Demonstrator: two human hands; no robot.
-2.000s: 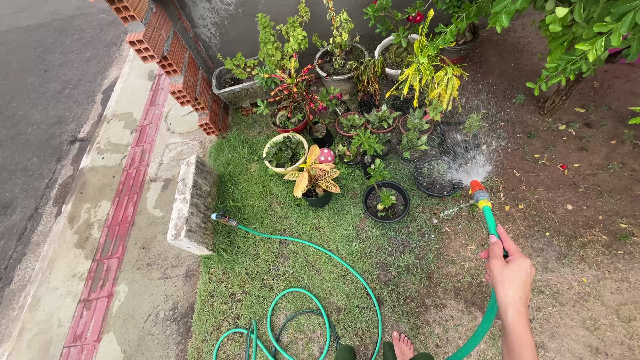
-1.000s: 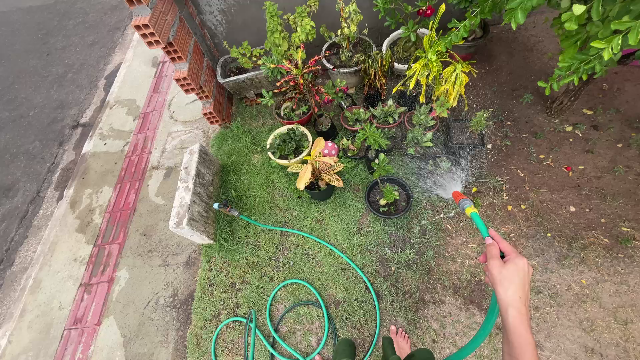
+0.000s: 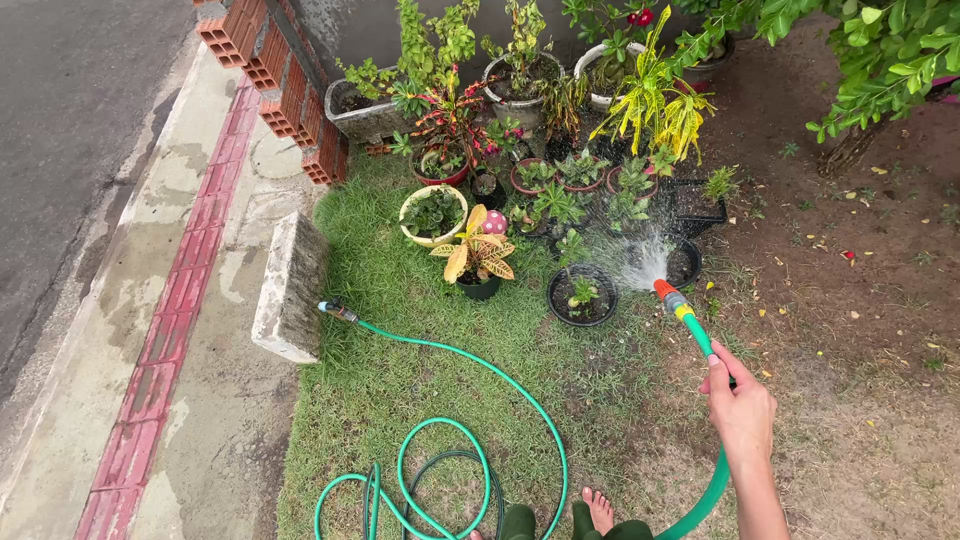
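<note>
My right hand (image 3: 741, 409) is closed around a green garden hose (image 3: 699, 334) just behind its orange-tipped spray nozzle (image 3: 673, 298). Water (image 3: 646, 264) fans out from the tip toward the upper left, over the potted plants. A round black pot (image 3: 681, 262) lies beside the spray, partly hidden by it. To its left stands another black pot (image 3: 583, 295) with a small green plant. Farther left are a yellow-leaved croton (image 3: 477, 256) and a cream pot (image 3: 433, 216) of dark leaves. My left hand is out of the frame.
Loops of hose (image 3: 420, 427) lie on the grass near my bare foot (image 3: 598, 510), running to a connector (image 3: 339, 311) by a concrete block (image 3: 291, 289). Larger planters, including a concrete trough (image 3: 367, 120), line the wall. A hollow-brick pillar (image 3: 281, 82) edges the sidewalk; a leafy tree (image 3: 855, 146) overhangs the right.
The nozzle in my right hand has shifted left relative to the pots, and the spray now spreads left over the small pots instead of upward around the black pot at the right.
</note>
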